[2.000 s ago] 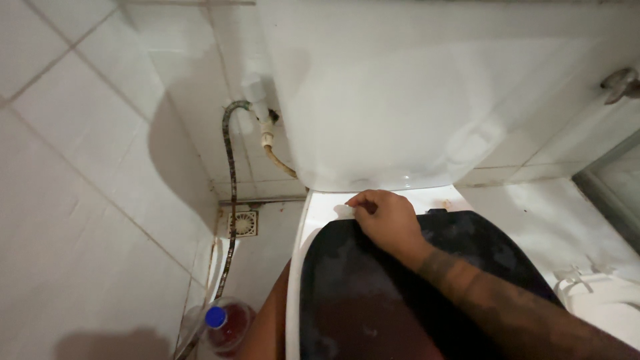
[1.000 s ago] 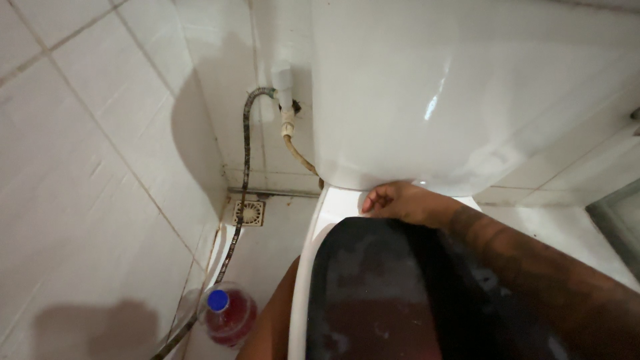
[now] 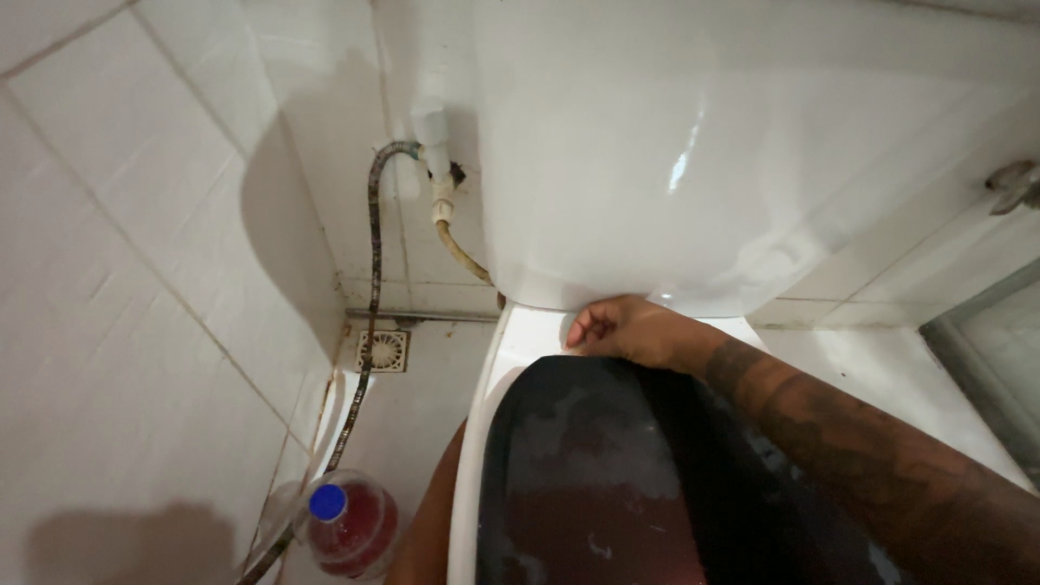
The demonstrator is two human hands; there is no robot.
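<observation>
My right hand (image 3: 613, 329) comes in from the right, its fingers curled at the back edge of a black toilet lid (image 3: 585, 455), by the white ceramic ledge in front of the cistern (image 3: 634, 162). A small pale patch shows by the fingertips; whether they grip anything is unclear. The lid lies lowered over the white toilet bowl (image 3: 465, 504). My left hand is not visible. A bare limb (image 3: 435, 516) passes low along the bowl's left side, and its far end is hidden behind the bowl.
A clear bottle (image 3: 353, 528) of red liquid with a blue cap stands on the floor at lower left. A braided hose (image 3: 374, 236) runs from the wall valve (image 3: 437, 154) across a floor drain (image 3: 382, 351). Tiled wall (image 3: 138, 325) rises on the left.
Two seconds ago my right fingers held a small whitish piece at the lid's back edge; it no longer shows clearly. The hand remains near that edge. The view has shifted closer.
</observation>
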